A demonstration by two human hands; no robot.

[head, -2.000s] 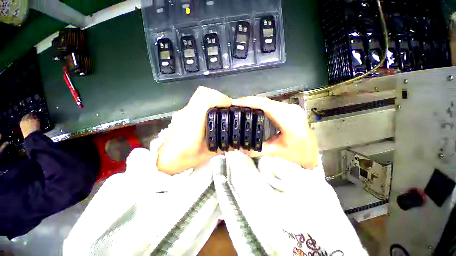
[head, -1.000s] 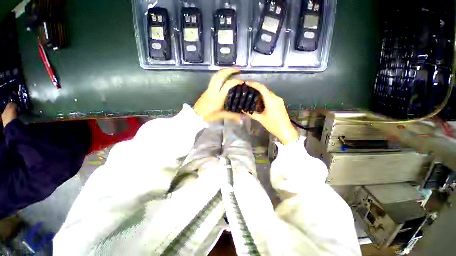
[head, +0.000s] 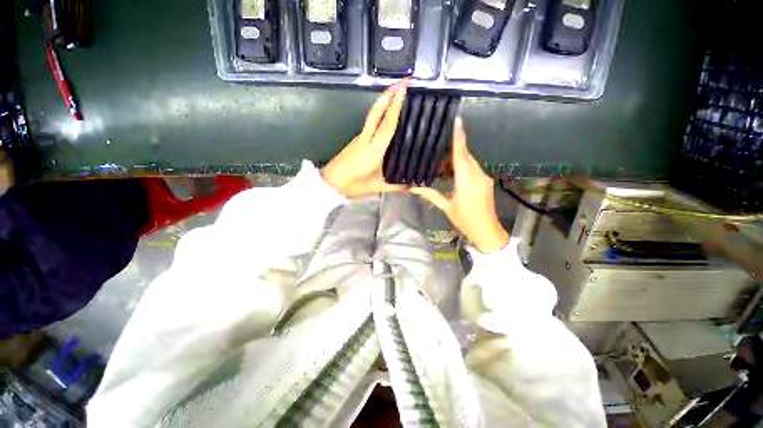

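A row of several black handsets (head: 421,138) stands on edge, pressed side by side, at the front edge of the green bench. My left hand (head: 368,149) lies along the row's left side with straight fingers. My right hand (head: 468,188) is at its right side, fingers upright and thumb at the near end. Whether the row rests on the mat is hard to tell. Just beyond is a clear blister tray (head: 351,81) with black phones lying back up in its near pockets, such as one phone (head: 394,52); one is tilted. The tray's far part is cut off.
A red pen or slim tool (head: 60,82) and a dark brown block (head: 72,23) lie at the left. Dark stacked trays (head: 726,134) stand at the right, with a pale yellowish cord (head: 682,211) below. A person's dark sleeve (head: 67,251) and a red stool (head: 180,205) are at left.
The row of handsets has gone from being held in front of me to the bench edge, its long ribs now showing. My fingers have straightened along its sides. The view has shifted closer to the tray.
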